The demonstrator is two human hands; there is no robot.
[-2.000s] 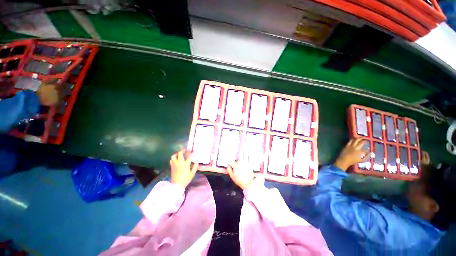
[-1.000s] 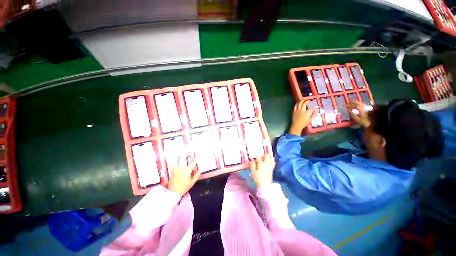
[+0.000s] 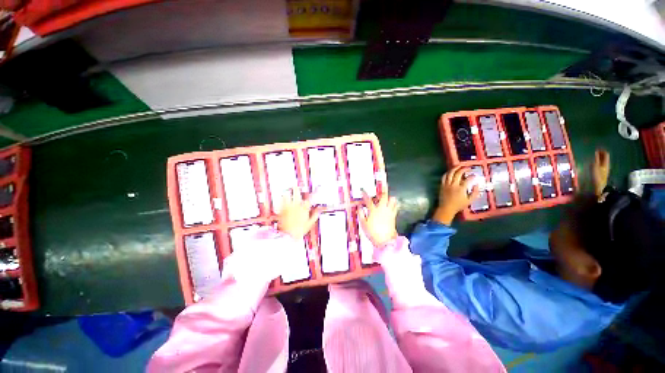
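An orange-red foam tray (image 3: 173,191) lies on the dark green bench in front of me, with two rows of smartphones. Most screens are lit white; the far-left phones (image 3: 195,192) show faint lines of text or grey. My left hand (image 3: 297,213) is over the tray's middle, fingers spread at the lower end of the upper-row phones. My right hand (image 3: 380,217) is at the tray's right side, fingers spread near the lower end of the upper right phone (image 3: 359,169). Neither hand grips anything. My sleeves hide parts of the lower-row phones.
At right, a co-worker in a blue smock (image 3: 481,291) touches another tray (image 3: 444,138) with mostly grey and black screens. Part of a further tray (image 3: 25,218) lies at the left edge. A white strap (image 3: 624,113) lies at the back right. A raised shelf runs behind the bench.
The view turned right between the first two frames. Since then, both my hands have moved from the tray's near edge up over the phones. The upper-left screen changed from mostly white to lined text.
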